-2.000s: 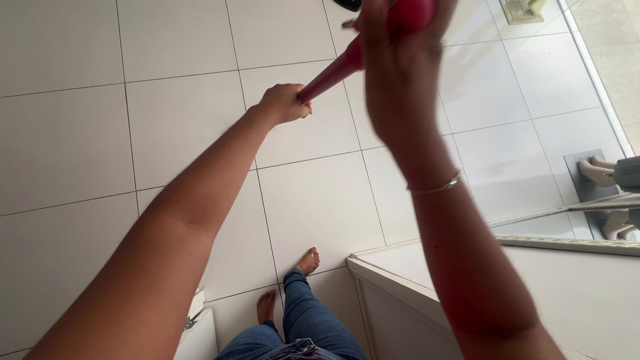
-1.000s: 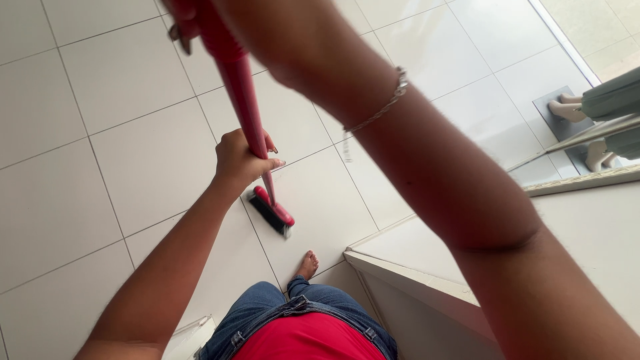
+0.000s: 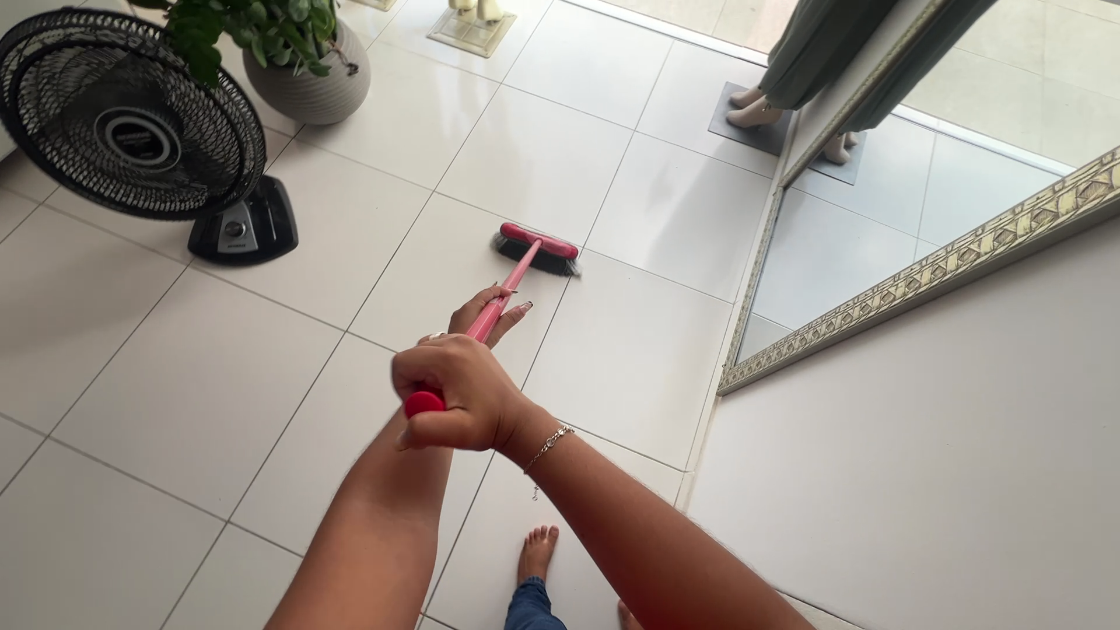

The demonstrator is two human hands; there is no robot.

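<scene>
A broom with a pink-red handle (image 3: 499,313) reaches away from me over the pale tiled floor (image 3: 376,254). My right hand (image 3: 459,392), with a chain bracelet at its wrist, is closed around the red top end of the handle. Lower down the handle, and partly hidden behind the right hand, my left hand (image 3: 490,317) is wrapped around it. The broom head (image 3: 538,248), red with dark bristles and pale ends, is at the floor beyond both hands.
A black fan (image 3: 136,140) on a base and a ribbed plant pot (image 3: 308,80) stand at upper left. At right, a mirror with an ornate frame (image 3: 919,289) leans by the white wall (image 3: 927,464). Mannequin feet (image 3: 754,107) stand on a grey plate beside it.
The broom head has moved away from my feet, and the handle now points forward. My right hand has come down near the left. The view has shifted, bringing in the fan and the plant.
</scene>
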